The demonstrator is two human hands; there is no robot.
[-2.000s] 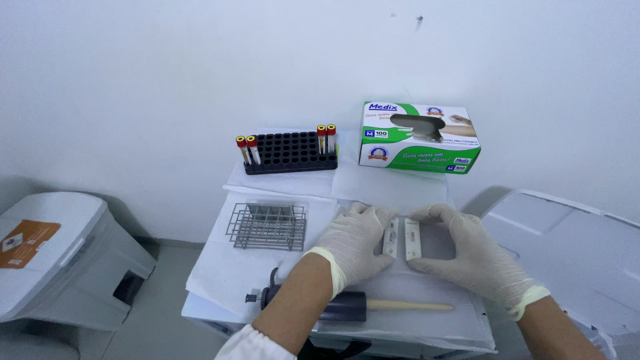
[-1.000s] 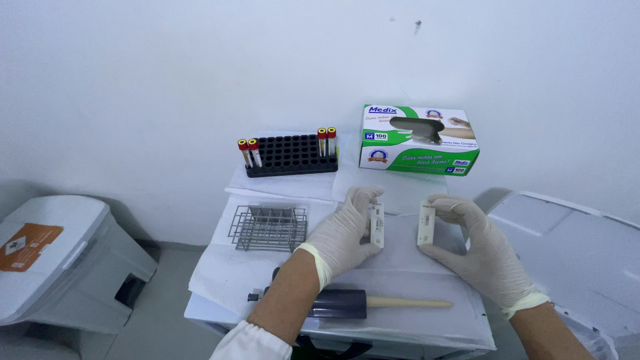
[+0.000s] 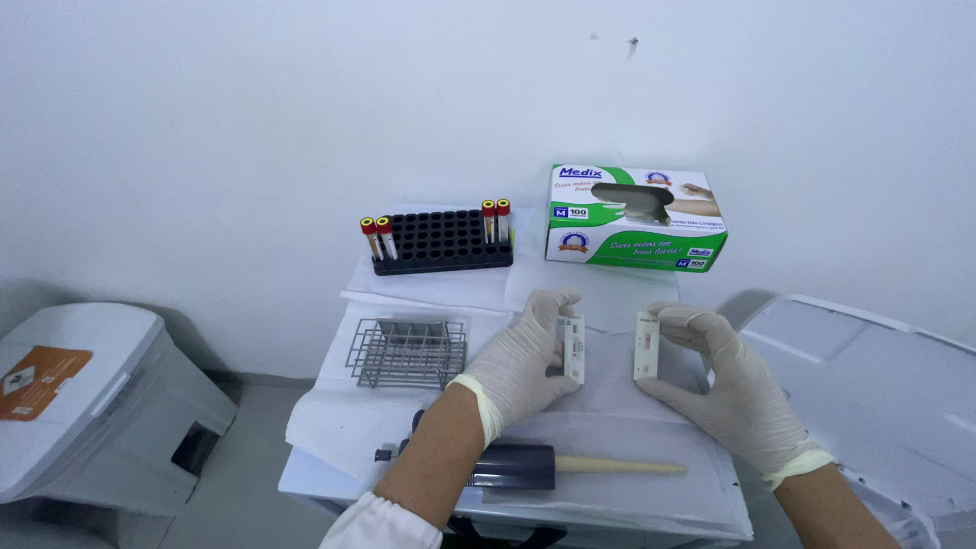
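Both hands wear pale latex gloves. My left hand (image 3: 526, 366) grips a white rapid test cassette (image 3: 574, 351) by its ends, between fingers and thumb. A second test cassette (image 3: 646, 347) is held upright by my right hand (image 3: 720, 381), a short gap to the right of the first. Reddish marks show in both result windows. Below the hands lies a dark pipette (image 3: 511, 467) with a cream tip, partly covered by my left forearm. A metal wire tube rack (image 3: 408, 354) stands left of my left hand.
Behind the wire rack, a black tube rack (image 3: 446, 263) holds several red-and-yellow-capped tubes. A Medix glove box (image 3: 633, 217) is at the back right. White paper sheets (image 3: 343, 412) cover the small table. A lidded white bin (image 3: 122, 412) stands left; a translucent plastic lid or container (image 3: 862, 381) is at right.
The two cassettes, close together in my hands two seconds ago, have moved apart, one in each hand. Since one second ago they have barely moved.
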